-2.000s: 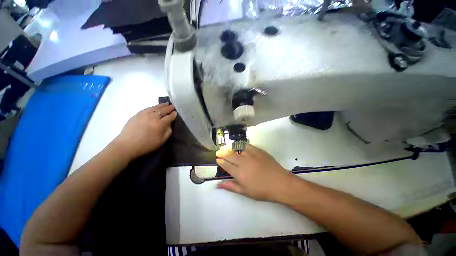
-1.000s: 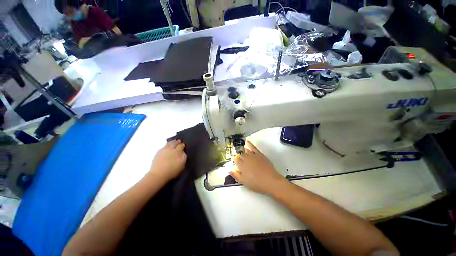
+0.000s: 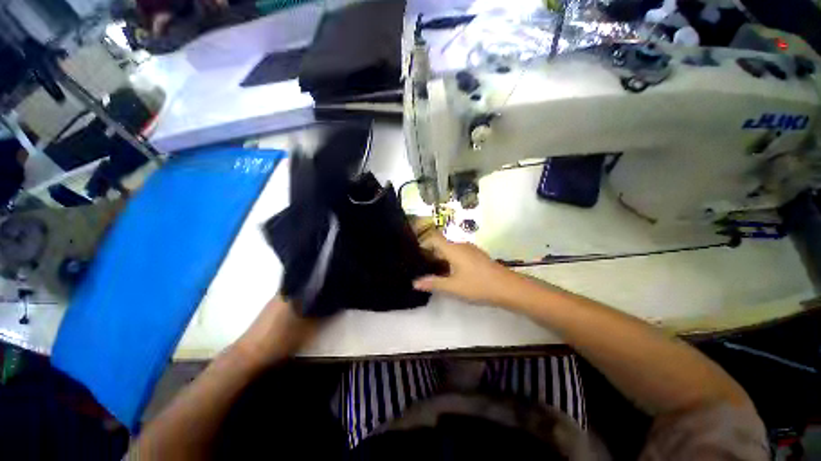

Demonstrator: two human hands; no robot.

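Observation:
A dark garment panel is bunched up on the white table, left of the needle of the white sewing machine. Its upper left part is raised and blurred, with pale lines along it. My left hand is at the panel's lower left edge, its fingers hidden under or behind the cloth. My right hand holds the panel's right edge, just in front of the lit presser foot, thumb towards me.
A blue plastic-covered sheet lies at the left. Dark cut pieces are stacked behind the machine's left end. A black phone lies under the machine arm. A striped garment shows below the table edge.
The panel has gone from lying flat and hanging over the table's front to bunched and partly raised on the tabletop. My left hand has moved towards the front edge, under the cloth.

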